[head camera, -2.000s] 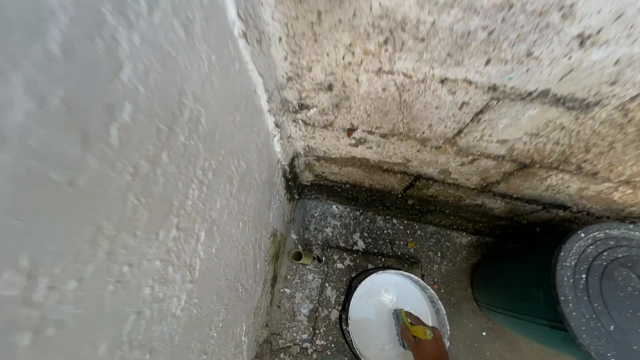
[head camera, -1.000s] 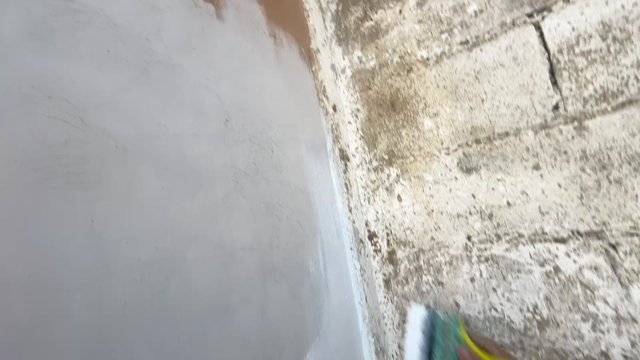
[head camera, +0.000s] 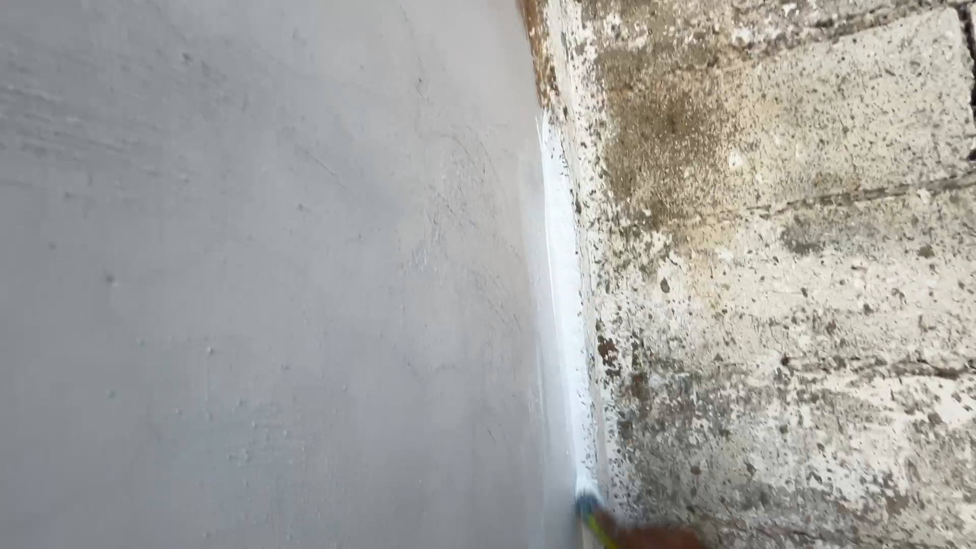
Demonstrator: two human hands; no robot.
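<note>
At the bottom edge, right of the middle, my right hand (head camera: 656,536) is partly in view and blurred. It grips a paintbrush (head camera: 589,506) with a yellow-green handle and bluish bristles. The bristles touch the corner where the smooth grey wall (head camera: 305,267) meets the rough block wall. A wet white paint strip (head camera: 566,290) runs up the corner above the brush, along the edge of the grey wall. My left hand is out of view.
On the right stands a weathered block wall (head camera: 801,305) with flaking white paint, dark spots and cracked joints. A narrow unpainted brown patch (head camera: 543,69) shows at the top of the corner.
Two seconds ago the brush was over a white paint bucket; now it is against the wall corner. A bright white strip now shows along the corner. The view has swung up from the floor.
</note>
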